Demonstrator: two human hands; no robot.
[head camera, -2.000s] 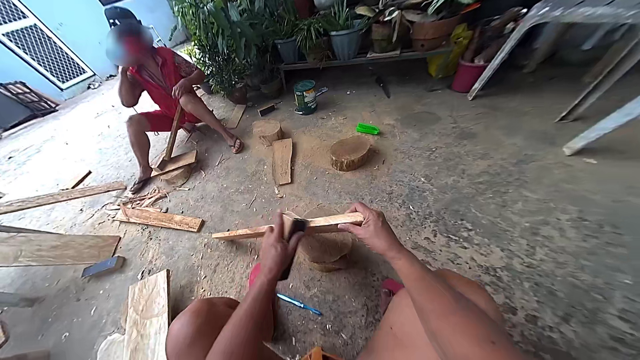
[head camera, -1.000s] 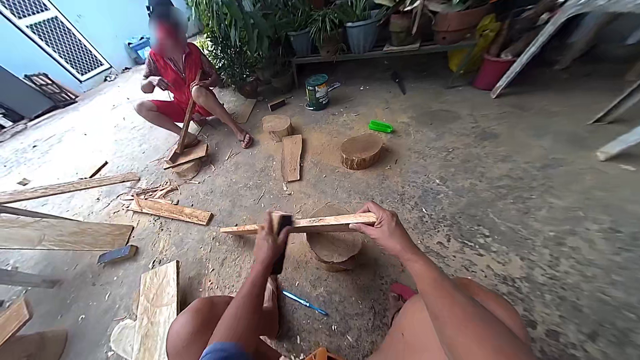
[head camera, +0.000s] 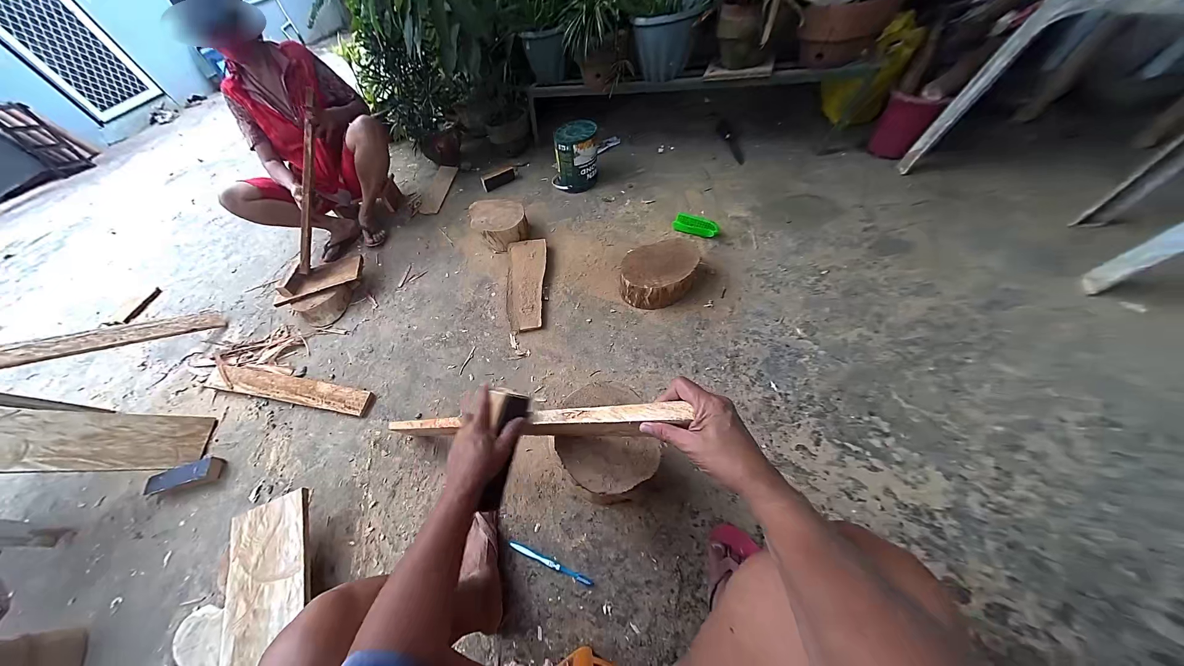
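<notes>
My right hand (head camera: 717, 435) grips the right end of a narrow wooden board (head camera: 592, 418), held on edge above a round log slice (head camera: 609, 467). Around a dark-faced block (head camera: 504, 444), probably a sanding block, my left hand (head camera: 476, 449) is closed, and the block rests against the board's upper edge left of its middle. The board's left end points out over the floor. Beneath my hands a blue toothbrush (head camera: 551, 562) lies on the concrete. A similar blue-faced block (head camera: 185, 475) lies to the left.
A person in red (head camera: 296, 139) squats at the upper left, holding a long-handled tool over wood on a stump (head camera: 324, 303). Boards (head camera: 296, 388) and shavings lie left. Ahead are log slices (head camera: 660, 273), a green brush (head camera: 696, 225), a can (head camera: 576, 157) and potted plants. White legs (head camera: 980, 83) stand right.
The other person's long-handled tool has gone from slanted to nearly upright. My hands keep hold of the board and the block.
</notes>
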